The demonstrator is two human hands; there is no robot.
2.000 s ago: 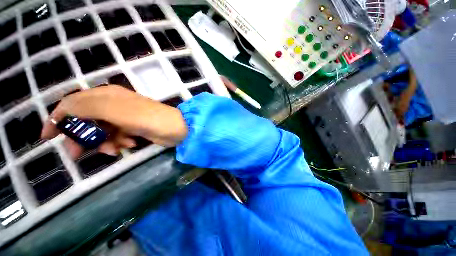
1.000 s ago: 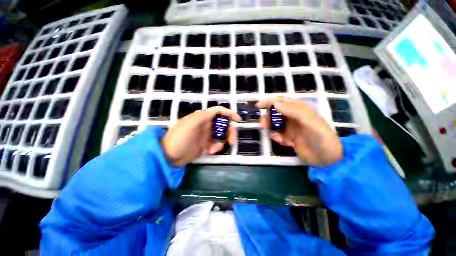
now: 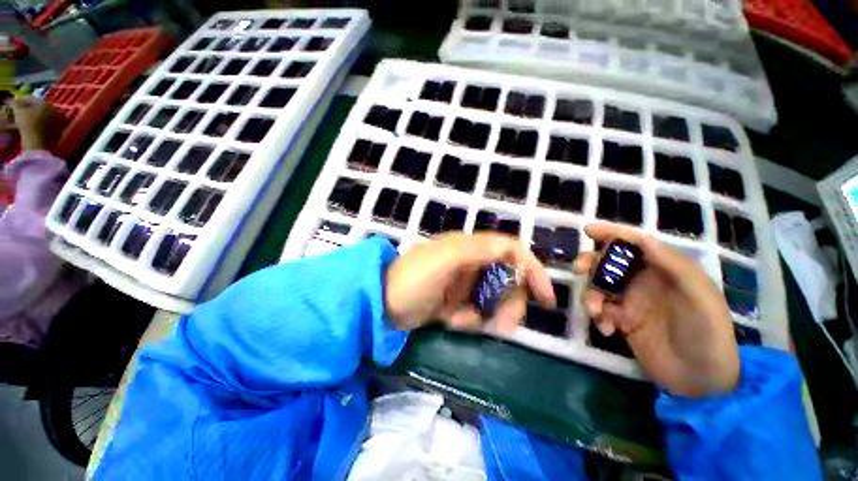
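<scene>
My left hand (image 3: 461,282) holds a dark smartwatch unit (image 3: 493,287) between thumb and fingers, over the lower part of the foam tray; its face is blurred. My right hand (image 3: 670,305) holds a second smartwatch unit (image 3: 616,266), tilted, with white marks on its dark screen. The white foam tray (image 3: 315,202) lies in front of me, with mostly two dark units per pocket. Its top-left pocket holds no dark units. My hands hide some lower pockets.
A second foam tray stack (image 3: 240,202) stands angled at left. A red tray (image 3: 105,80) is behind it, beside another person's pink sleeve (image 3: 36,202). Another white tray (image 3: 602,70) is at the back. A white cable piece (image 3: 805,258) and the tester's edge (image 3: 840,193) are at right.
The view has turned left, so the trays appear further right. Both hands still hold their units; the left unit has turned and its lit text no longer reads clearly. The right unit is more tilted.
</scene>
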